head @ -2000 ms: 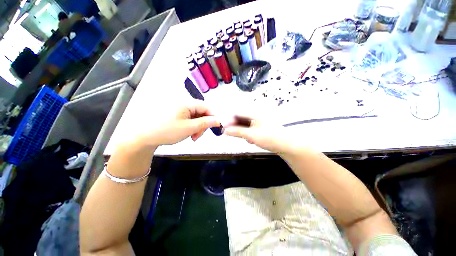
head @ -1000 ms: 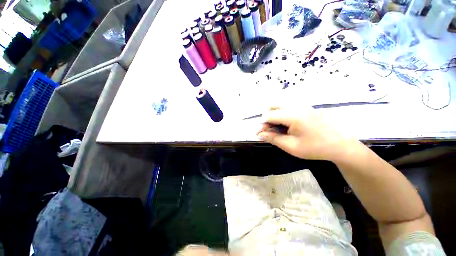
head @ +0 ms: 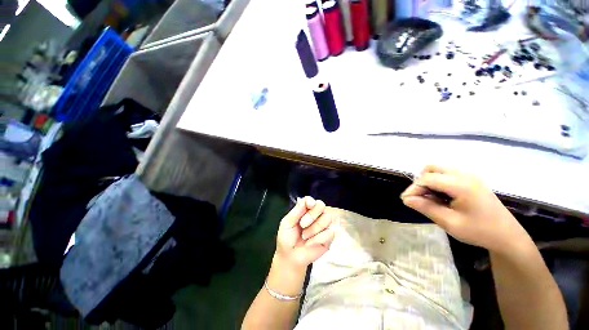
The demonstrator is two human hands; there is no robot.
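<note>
My left hand (head: 305,231) is raised over my lap with thumb and fingertips pinched together. Any thread or needle between them is too fine to see. My right hand (head: 455,203) is curled near the table's front edge, thumb and finger together, around a small dark thing in the fist, possibly thread snips. A thin faint glint shows near its fingertips. The hands are apart. A black thread cone (head: 326,107) lies alone near the table edge. A dark purple cone (head: 307,54) lies just behind it.
Coloured thread cones (head: 334,29) stand at the back of the white table (head: 226,122). A shiny dark dish (head: 407,42), scattered small buttons (head: 494,69) and a long grey strip (head: 478,136) are to the right. Grey bins (head: 194,64) and heaped garments (head: 116,238) are at left.
The black cone, held between my hands earlier, now lies on the table. My left hand has risen from the lower edge into view. My right hand has moved off the grey strip toward me.
</note>
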